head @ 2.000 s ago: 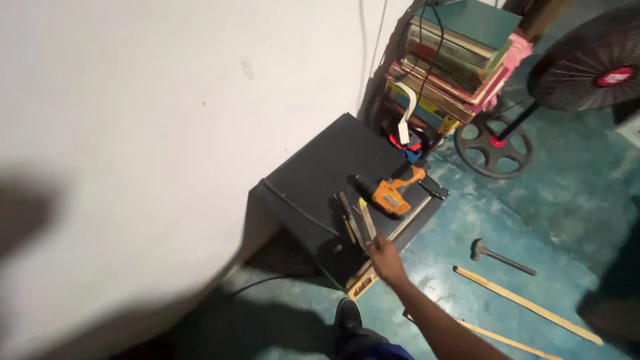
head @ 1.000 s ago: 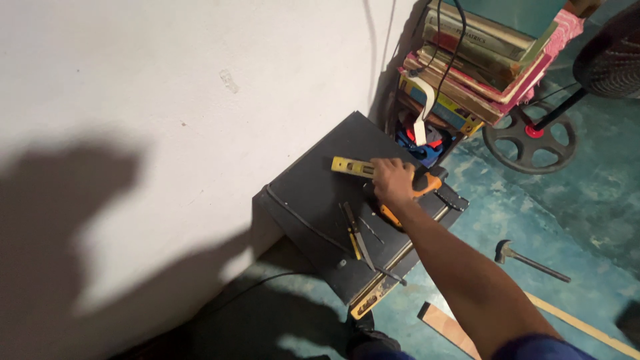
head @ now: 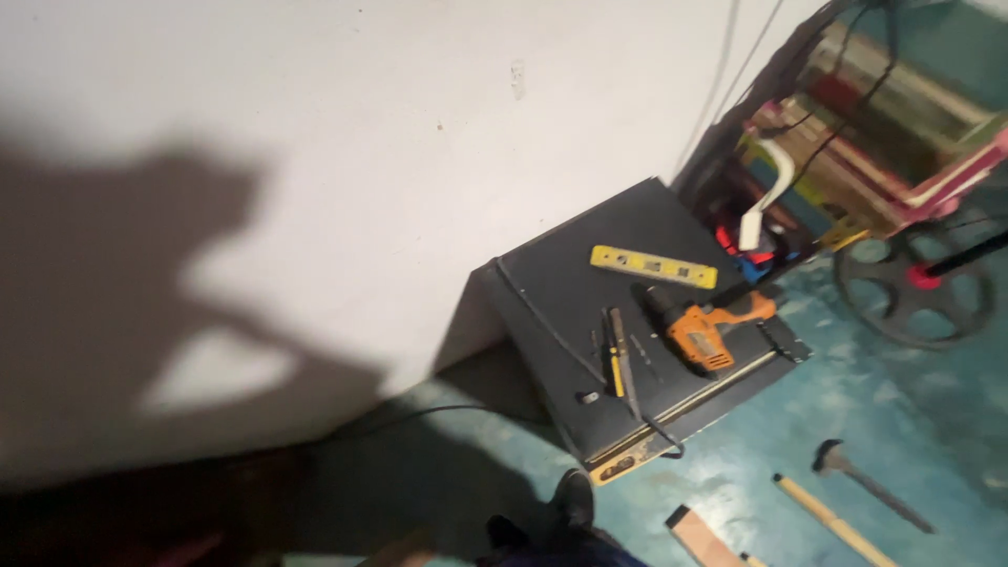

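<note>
Neither of my hands can be made out clearly; a blurred skin-toned shape shows at the bottom edge, left of my shoes. A yellow spirit level (head: pixel 654 267) lies on the black cabinet (head: pixel 551 260) against the wall. Beside it, an orange cordless drill (head: pixel 705 335) rests on its side. Left of the drill are a screwdriver with a yellow handle (head: pixel 616 370), a long thin tool (head: pixel 625 358) that may be a chisel or file, a drill bit (head: pixel 641 349) and a small metal piece (head: pixel 587 398).
On the floor lie a hammer (head: pixel 874 484), a yellowish wooden strip (head: pixel 831 520) and a wider wooden piece (head: pixel 705 539). Stacked books (head: pixel 882 157) and a fan's wheel-shaped base (head: pixel 913 283) stand at the right. A black cable (head: pixel 457 407) runs along the floor to the cabinet.
The hand that held the spirit level over the cabinet has let it go and left that area. The level now lies beside the drill.
</note>
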